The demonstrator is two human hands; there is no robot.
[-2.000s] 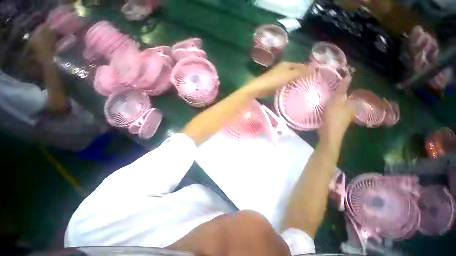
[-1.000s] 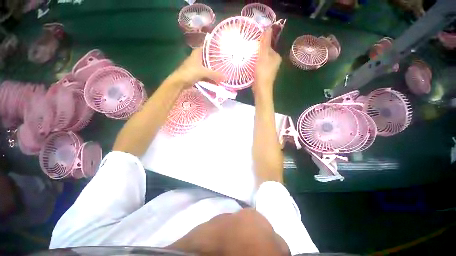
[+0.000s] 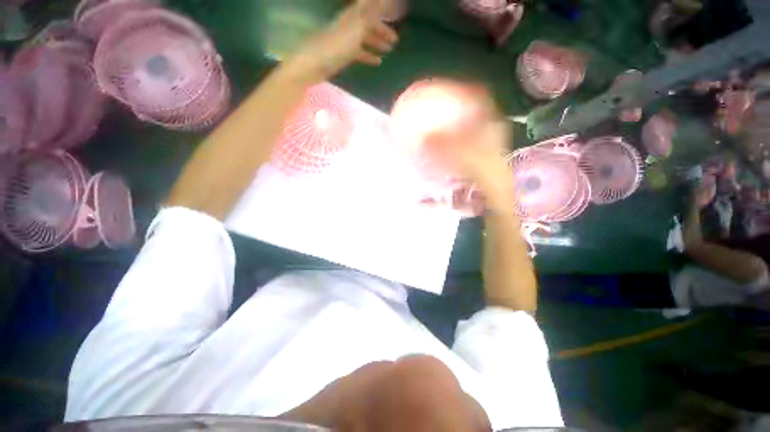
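My right hand, blurred, holds a pink clip fan over the right part of the white sheet. The fan head is washed out by glare, and its clip end shows below it. A loose pink front grille lies on the sheet's upper left part. My left hand is beyond the sheet at the top edge, fingers partly curled. A small pinkish patch shows at its fingertips, cut off by the edge; I cannot tell whether it holds anything.
Clip fans overlap on the left, with another clip fan nearer. Grouped clip fans are right of the sheet. More fans lie farther off, by a grey metal bar. Another person's arm is at far right.
Both hands held the clip fan together; now they are apart. My right hand has brought the fan down over the sheet, and my left hand has let go and moved up. The view has shifted.
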